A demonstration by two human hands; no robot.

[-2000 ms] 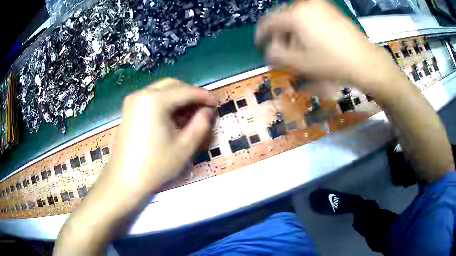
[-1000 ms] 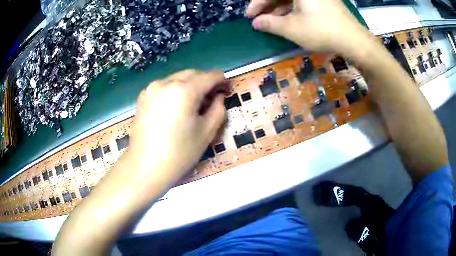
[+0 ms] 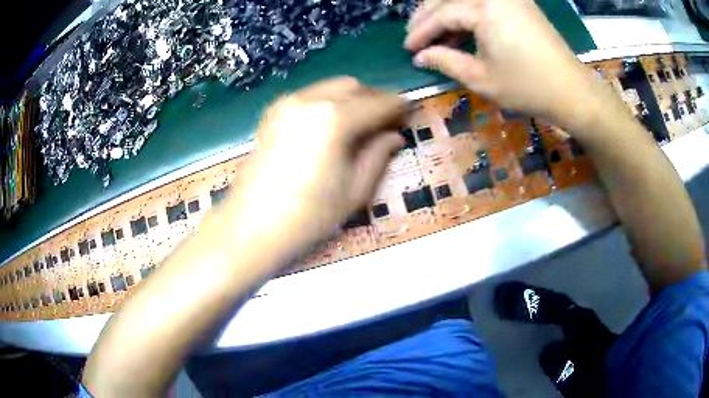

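An orange-brown circuit board panel (image 3: 148, 237) runs in a long row across the view, with pairs of dark openings. Raised black components (image 3: 478, 172) stand on its part to the right of my left hand. My left hand (image 3: 323, 155) is over the panel, its fingers bent down and blurred; whether they hold a part is hidden. My right hand (image 3: 486, 50) is above the green mat (image 3: 342, 68), beside the right end of the loose component pile (image 3: 272, 35). Its thumb and finger are close together; no part shows clearly between them.
A white rail (image 3: 373, 284) runs along the front of the boards, with a thinner one behind. Stacked boards (image 3: 17, 159) stand at the far left. More boards (image 3: 676, 85) lie at the right, past a dark gap. Below are blue clothing and dark shoes (image 3: 536, 301).
My right hand has gone from over the boards back to the mat by the pile. My left hand has moved right and up along the boards. The view has shifted slightly.
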